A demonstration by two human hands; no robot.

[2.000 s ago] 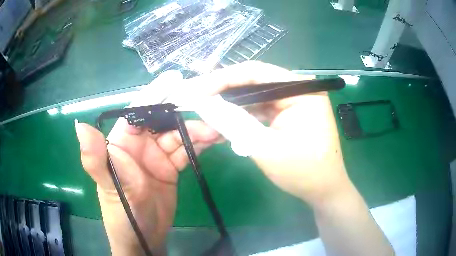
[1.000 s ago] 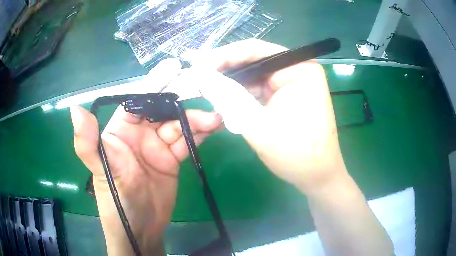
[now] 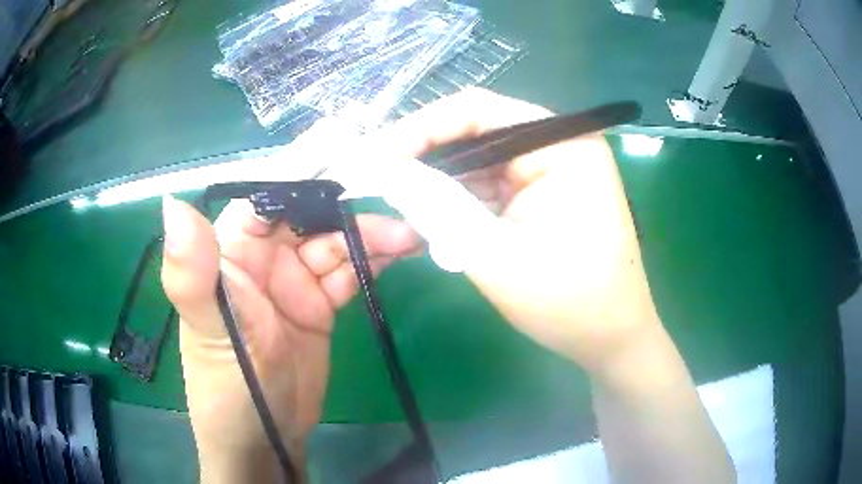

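My left hand (image 3: 274, 284) holds a thin black phone middle frame (image 3: 317, 207) by its far end, palm up. The solid plate end lies over the fingers, and the open part runs down towards me past the picture's lower edge. My right hand (image 3: 558, 246) holds a dark slim handle (image 3: 548, 137) like a thick pen, slanting up to the right. A thin tip shows at the frame's plate end beside the bright, overexposed fingertips. Whether it touches the plate, or holds a small part, I cannot tell.
Another black frame (image 3: 140, 352) lies on the green surface at left. A clear crumpled plastic stack (image 3: 331, 57) lies beyond the pale edge strip. A white post (image 3: 723, 66) stands at far right. A white sheet (image 3: 747, 406) lies near right; a dark tray (image 3: 47, 425) is near left.
The frame on the green surface at right has moved left out of view; one now shows left of my left hand. The held frame has shifted slightly right; my right hand's handle tilts less steeply than a second ago.
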